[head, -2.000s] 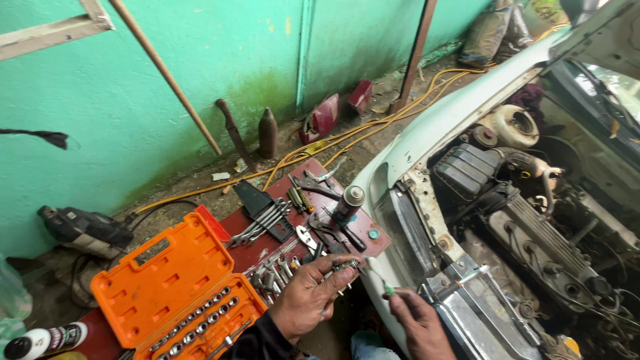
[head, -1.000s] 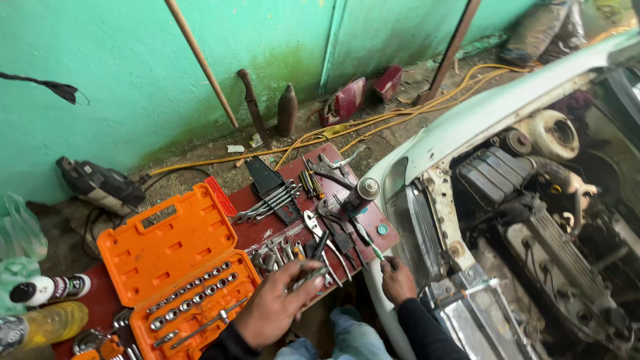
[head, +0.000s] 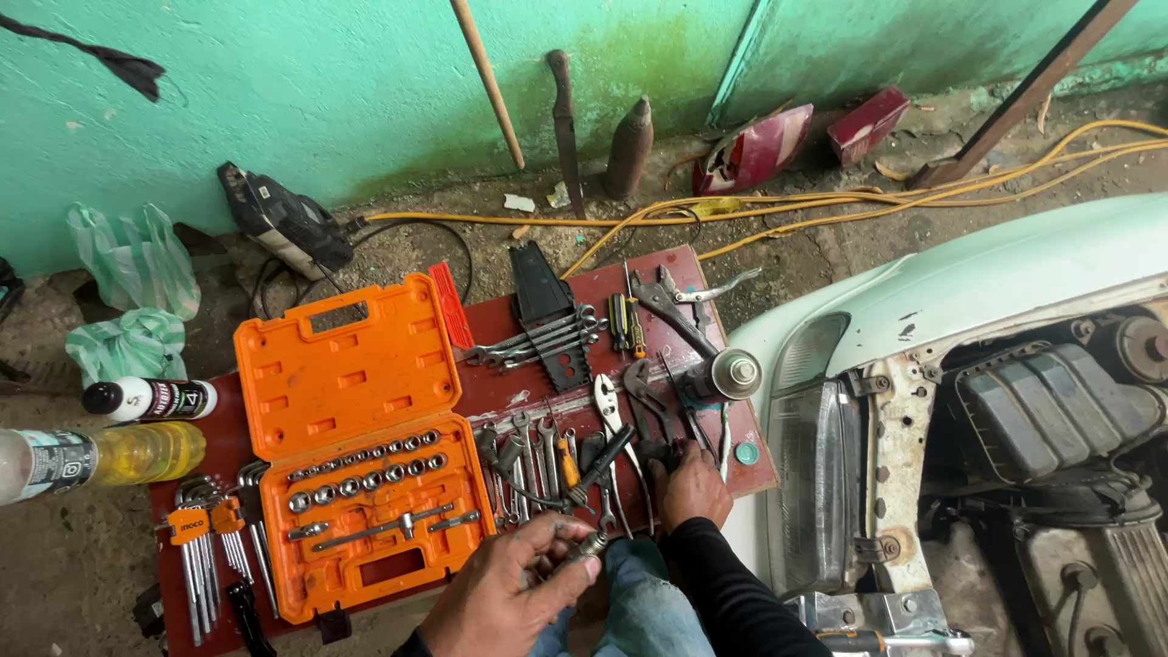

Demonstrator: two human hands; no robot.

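My left hand (head: 516, 589) pinches a small metal fitting (head: 591, 545), perhaps a spark plug, between thumb and fingers, below the row of wrenches (head: 526, 456). My right hand (head: 695, 493) rests at the front of the red table, its fingers at dark-handled pliers (head: 650, 401); whether they grip anything is hidden. Slip-joint pliers (head: 610, 406) lie just left of it. A green-and-white brush-like tool (head: 724, 443) lies beside a spray can (head: 735, 373). The orange socket case (head: 347, 365) lies open at the left, sockets in its lower half.
Combination wrenches (head: 538, 342) sit in a black rack behind. Hex key sets (head: 190, 526), a bottle of yellow liquid (head: 151, 452) and a spray can (head: 151, 399) are at the left. The car's headlight (head: 815, 484) and engine bay stand close at right. Yellow cables (head: 776, 200) cross the ground.
The green-and-white tool, in my right hand before, now lies on the table. My right hand has moved down to the pliers. The view has swung left.
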